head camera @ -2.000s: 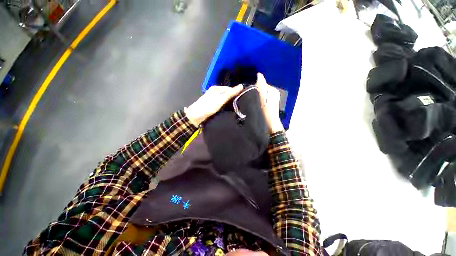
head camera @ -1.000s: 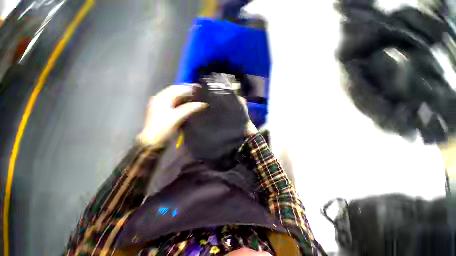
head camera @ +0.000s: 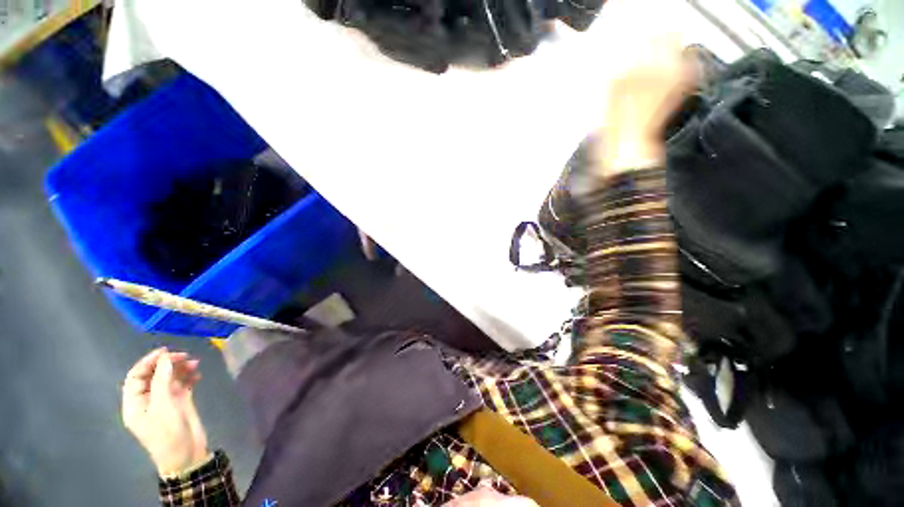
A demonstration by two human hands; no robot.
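Black bags (head camera: 763, 149) form a large pile on the right of the white table (head camera: 426, 168). My right hand (head camera: 649, 94) is stretched over the table at the near side of this pile, blurred. Its fingertips meet the black fabric at the pile's upper left; whether they grip a bag cannot be told. My left hand (head camera: 164, 401) is low at the left, beside the apron (head camera: 347, 416), empty with its fingers loosely curled and apart. No bag lies over my lap.
The blue tote (head camera: 129, 149) stands left of the table with black pieces (head camera: 213, 213) inside. A pale mottled stick (head camera: 198, 305) crosses its near edge. More black bags (head camera: 426, 30) lie at the table's far side. A black loop (head camera: 530, 246) lies by the pile.
The view has swung right. The bag that was between both hands over the lap is no longer there. My right hand has moved out to the pile; my left hand is apart from it, empty.
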